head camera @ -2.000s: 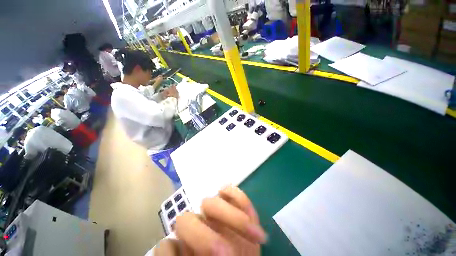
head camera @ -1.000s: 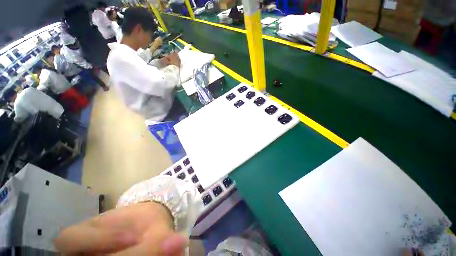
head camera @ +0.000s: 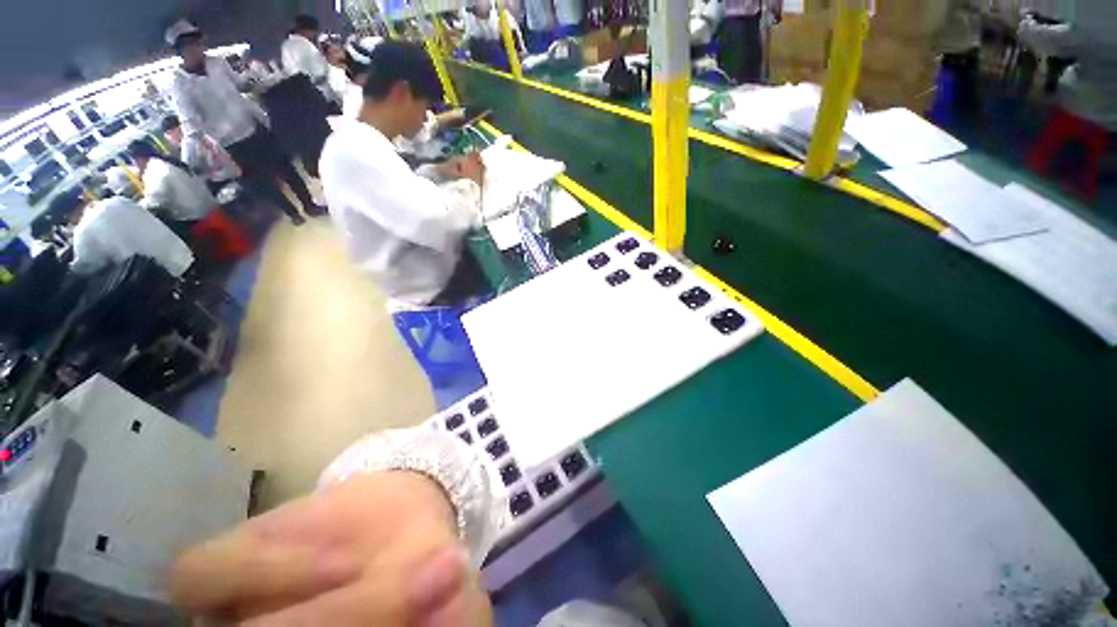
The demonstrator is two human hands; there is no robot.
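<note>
My left hand [head camera: 337,557] is at the bottom left, bare and blurred below a white elastic cuff. Its fingers point left, the thumb is apart, and I see nothing held. A white tray [head camera: 576,343] lies at the bench's left edge, beyond my hand. Several black modules [head camera: 695,298] sit along its far and right side. A lower tray [head camera: 533,524] with several rows of black modules shows under it, beside my cuff. The white paper sheet [head camera: 857,502] lies at the right, with black specks near its lower right corner. My right hand is not in view.
A green conveyor [head camera: 808,276] with yellow edging and a yellow post [head camera: 669,159] runs beyond the bench. A person in white [head camera: 386,202] sits at the far left. A pale box [head camera: 135,502] stands at lower left. More sheets [head camera: 962,198] lie across the conveyor.
My left hand has moved left from the tray's near corner and turned, uncovering the lower tray. Fingertips seen at the sheet's lower edge a second ago are gone. The view has shifted.
</note>
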